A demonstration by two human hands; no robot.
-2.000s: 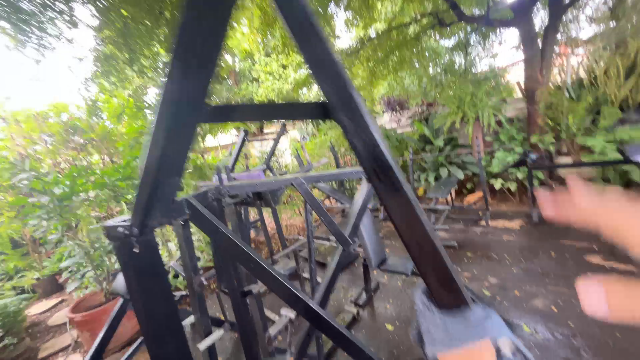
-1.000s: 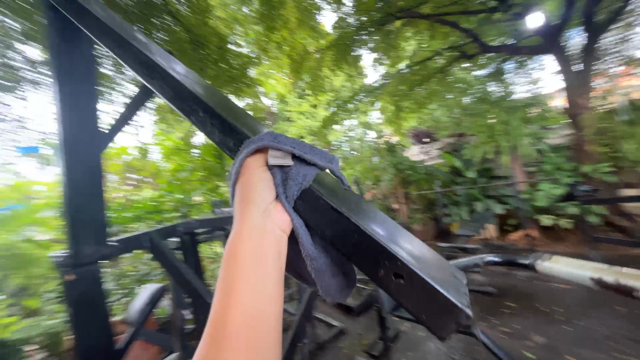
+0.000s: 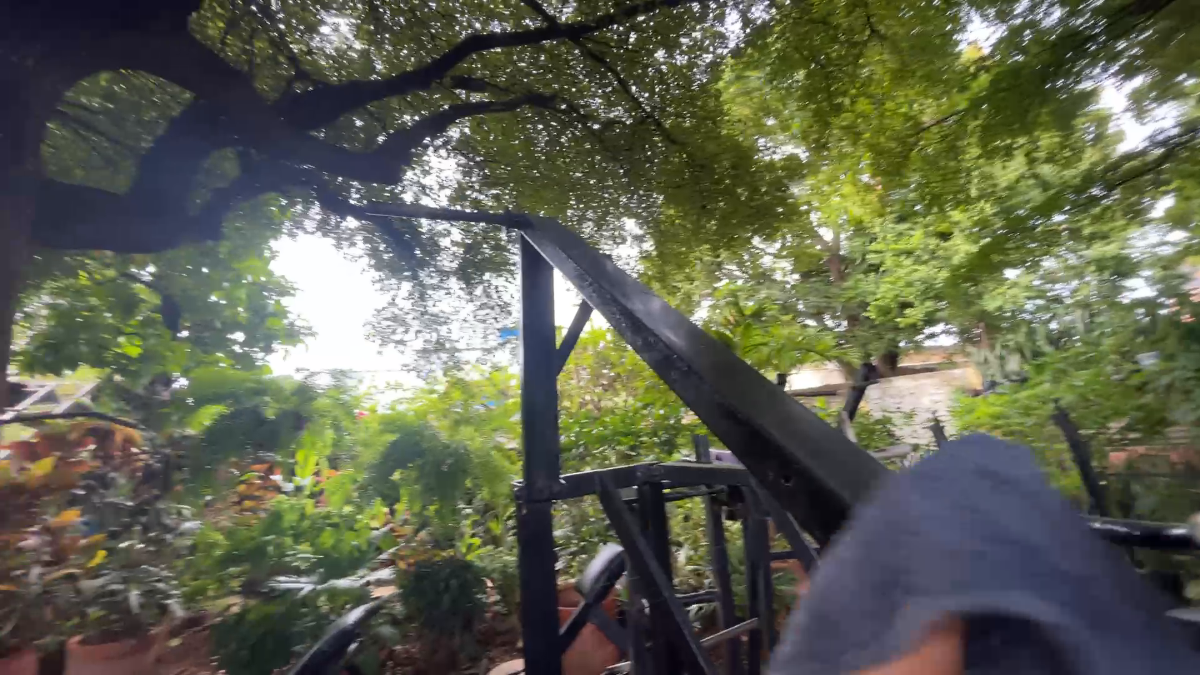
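A dark blue-grey cloth (image 3: 975, 553), blurred and close to the camera, covers most of my left hand (image 3: 923, 652); only a bit of skin shows at the lower edge. The cloth is at the lower end of a sloping black metal beam (image 3: 703, 366). Whether it presses on the beam cannot be told. The beam rises leftward to the top of a black upright post (image 3: 539, 375), with a short diagonal brace between them. My right hand is out of view.
Behind the beam stands more black metal framework (image 3: 656, 562) with bars and a curved padded part. A black rounded part (image 3: 337, 637) is at the lower left. Terracotta pots (image 3: 591, 628), shrubs and a low wall (image 3: 900, 394) lie beyond, under tree branches.
The view has swung left and up. The cloth, wrapped over the middle of the beam a second ago, is now by its lower end. My right hand, seen two seconds ago, has left view.
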